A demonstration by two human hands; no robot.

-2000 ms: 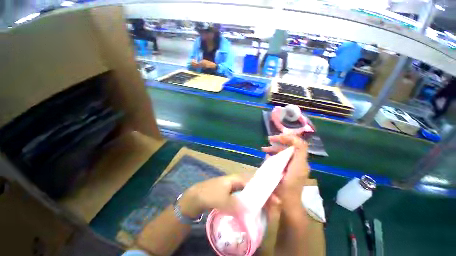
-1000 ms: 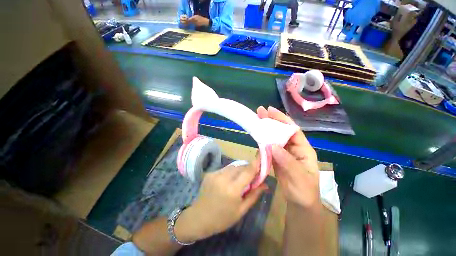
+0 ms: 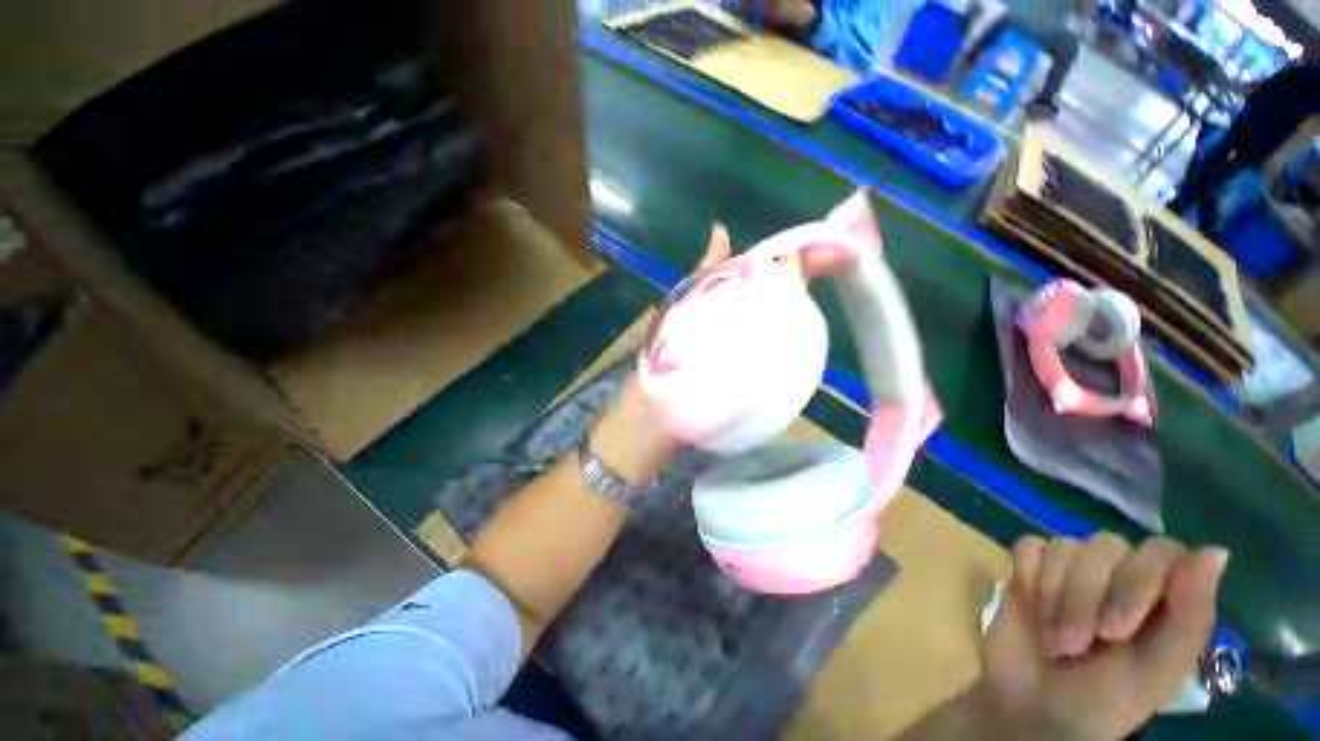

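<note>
Pink and white cat-ear headphones [image 3: 900, 340] are raised above the dark grey bag [image 3: 637, 637], tilted, with both cups towards me. My left hand [image 3: 637, 420] holds them by the upper-left cup; that cup hides most of its fingers. The lower cup's pale cushion faces up. My right hand [image 3: 1107, 623] is off the headphones at the lower right, fingers curled together, with nothing visible in it. The bag lies on a tan cardboard pad [image 3: 948, 543].
A large open carton [image 3: 420, 348] with dark bags stands at left. A second pink headset [image 3: 1064, 348] lies on a grey bag on the green conveyor. Beyond are a blue tray [image 3: 919, 130] and stacked boards [image 3: 1115, 232]. The bottle's metallic top [image 3: 1223, 669] shows behind my right hand.
My right hand has let go of the headphones and moved right and down. My left hand has turned them, cups towards me. The view has swung left and tilted.
</note>
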